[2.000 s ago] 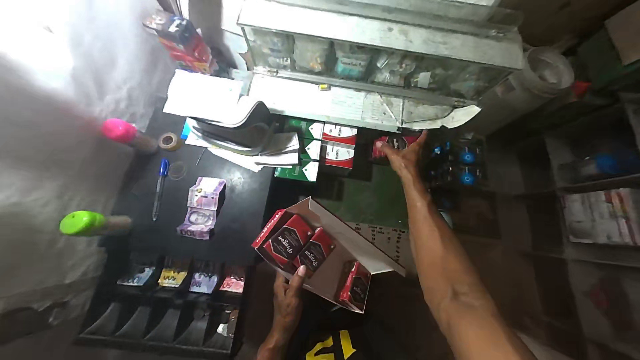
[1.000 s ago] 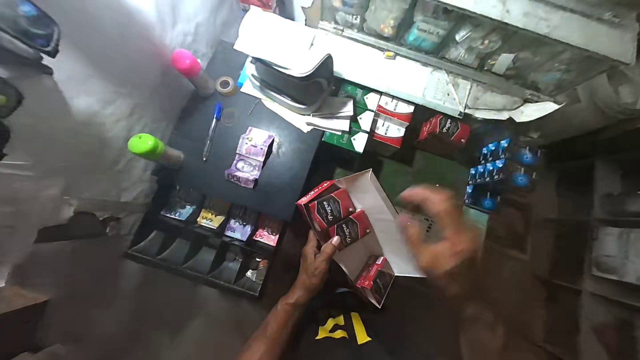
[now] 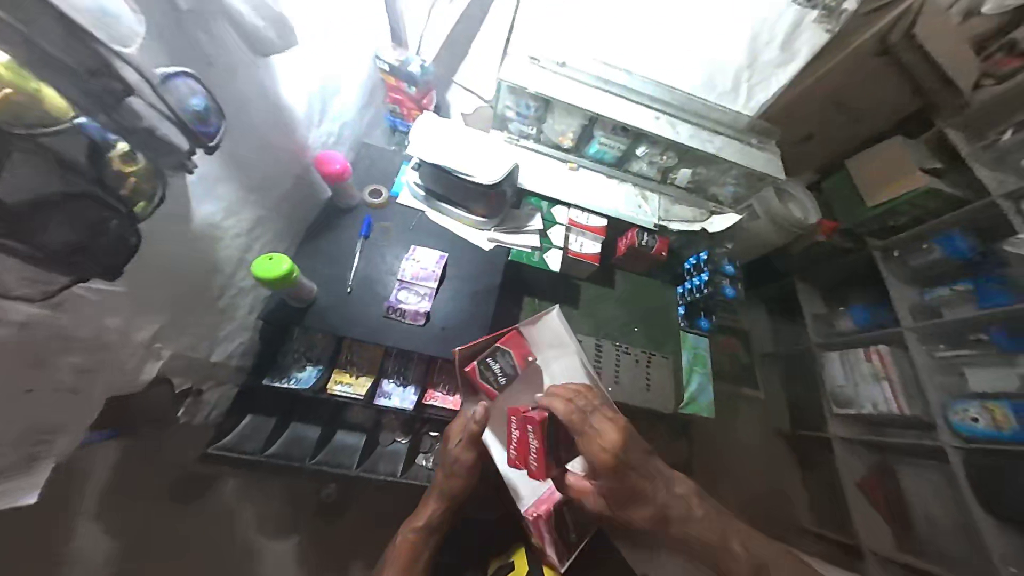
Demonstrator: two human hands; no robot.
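Note:
An opened cardboard carton (image 3: 560, 336) with a pale inside is tilted in front of me. My left hand (image 3: 456, 464) grips its left edge, the thumb on the rim. My right hand (image 3: 608, 448) holds two red-and-black cigarette packs (image 3: 528, 444) side by side over the carton. Another red-and-black pack (image 3: 500, 366) lies in the carton's upper end, and a further red pack (image 3: 548, 520) is at the lower end. More red packs (image 3: 642, 244) stand at the counter's back, beside red-and-white packs (image 3: 585, 236) and green-and-white packs (image 3: 540, 234).
The black counter (image 3: 328, 240) bears purple banknotes (image 3: 416, 284), a blue pen (image 3: 359, 252), a tape roll (image 3: 375, 195) and bottles with green (image 3: 274, 270) and pink caps (image 3: 332, 166). A cash tray (image 3: 320, 436) sits at its front. Blue packs (image 3: 696, 288) and shelves (image 3: 856, 328) are at right.
My right hand has come from the red packs at the back to the carton and has taken hold of two packs there. My left hand still holds the carton. The view has shifted.

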